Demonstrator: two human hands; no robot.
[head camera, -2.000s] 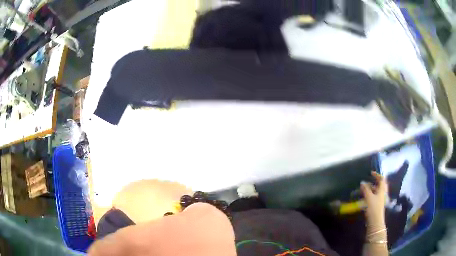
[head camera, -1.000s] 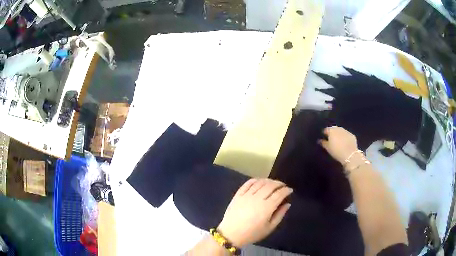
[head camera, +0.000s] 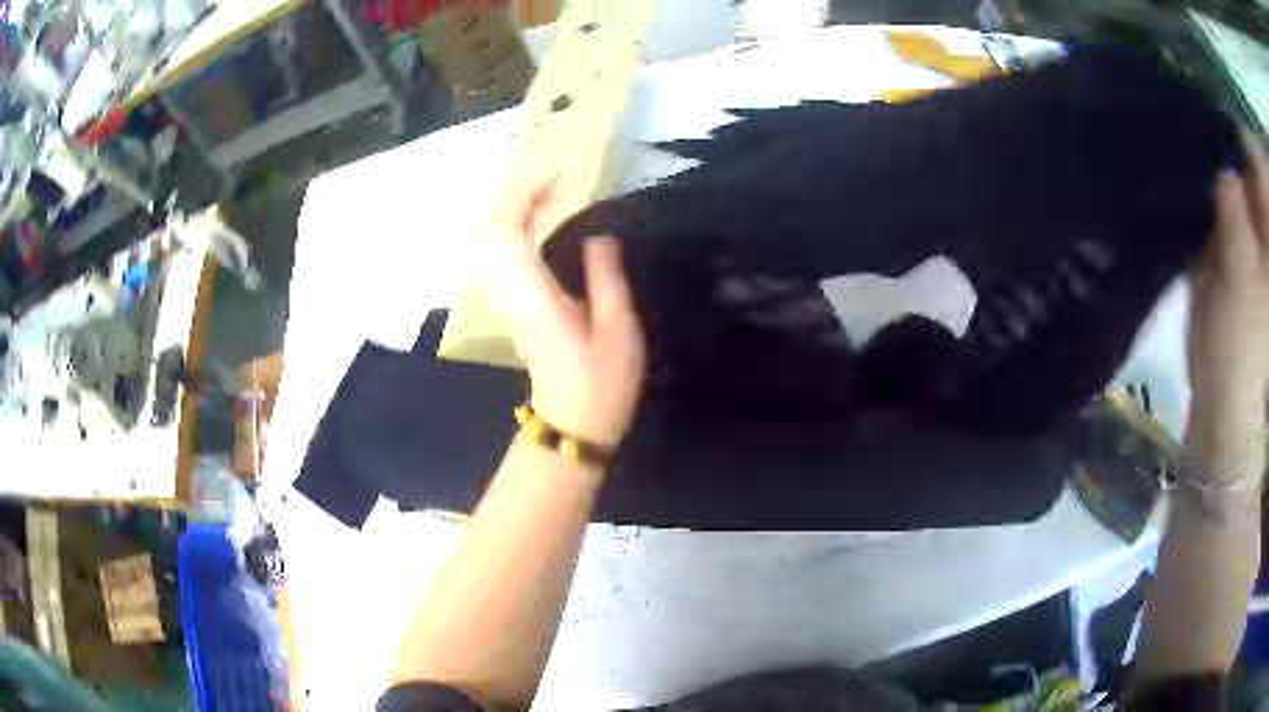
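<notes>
A large black garment piece (head camera: 891, 195) is spread between my hands above the table, blurred, with white table showing through a gap in it. My left hand (head camera: 578, 334) holds its left end between thumb and fingers. My right hand (head camera: 1236, 264) holds its right end near the right picture edge. A long dark sleeve board or cloth shape (head camera: 835, 473) lies below it. Smaller dark squarish cloth (head camera: 348, 431) lies at its left end. Jagged black edges (head camera: 710, 136) show behind the held piece.
A pale yellow board with holes (head camera: 557, 125) lies behind my left hand. The white table (head camera: 696, 598) has a dark iron (head camera: 1120, 480) at its right. A blue basket (head camera: 223, 612) stands at lower left. A sewing table (head camera: 98, 403) is at left.
Both hands have moved apart. The black piece, flat under my hands a second ago, is lifted and spread. The view has shifted, and the iron shows more clearly at right.
</notes>
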